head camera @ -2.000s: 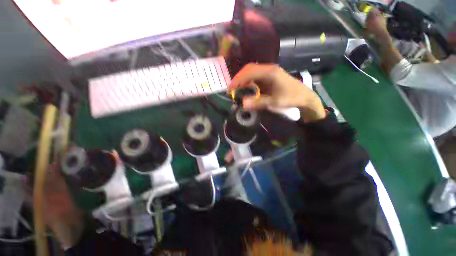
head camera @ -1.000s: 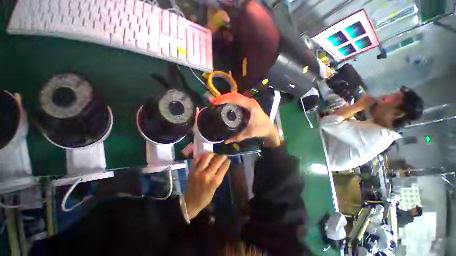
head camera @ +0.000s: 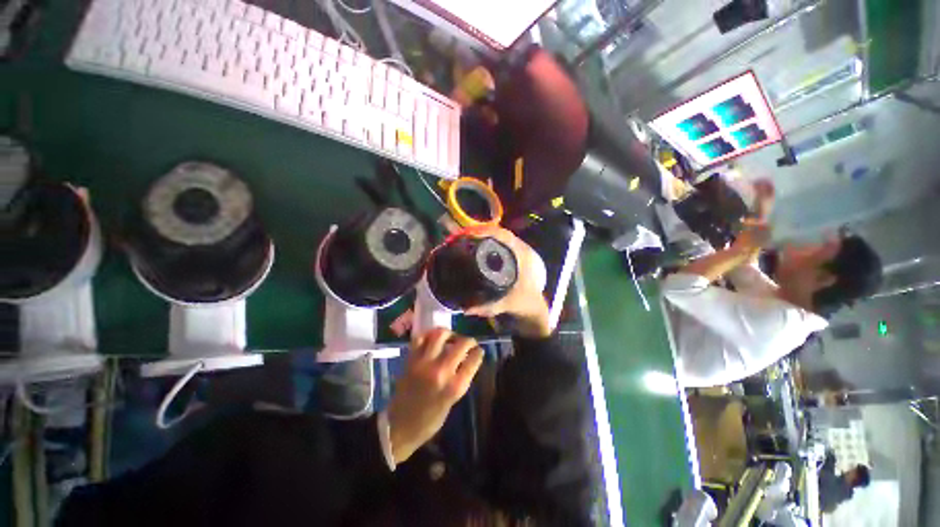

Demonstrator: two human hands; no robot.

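Several white bullet security cameras with black round fronts stand in a row along the bench edge. My right hand [head camera: 526, 280] is wrapped around the black front of the rightmost camera [head camera: 466, 272], from its right side. My left hand [head camera: 431, 389] is at the white arm and foot of that same camera, fingertips on it; the foot is mostly hidden behind the fingers. The neighbouring camera [head camera: 361, 257] stands just left, untouched. A larger camera [head camera: 198, 242] stands further left, and another [head camera: 46, 247] is at the left rim.
A white keyboard [head camera: 278, 77] lies behind the row. A yellow tape roll [head camera: 474, 203] is right behind the held camera. A black rounded box [head camera: 613, 175] stands beyond. A person in white [head camera: 722, 309] is across the green line at right, near a monitor [head camera: 719, 121].
Since two seconds ago, my left hand has come from the far left to the rightmost camera, and my right hand has moved onto its front. In the last second the view shifted slightly.
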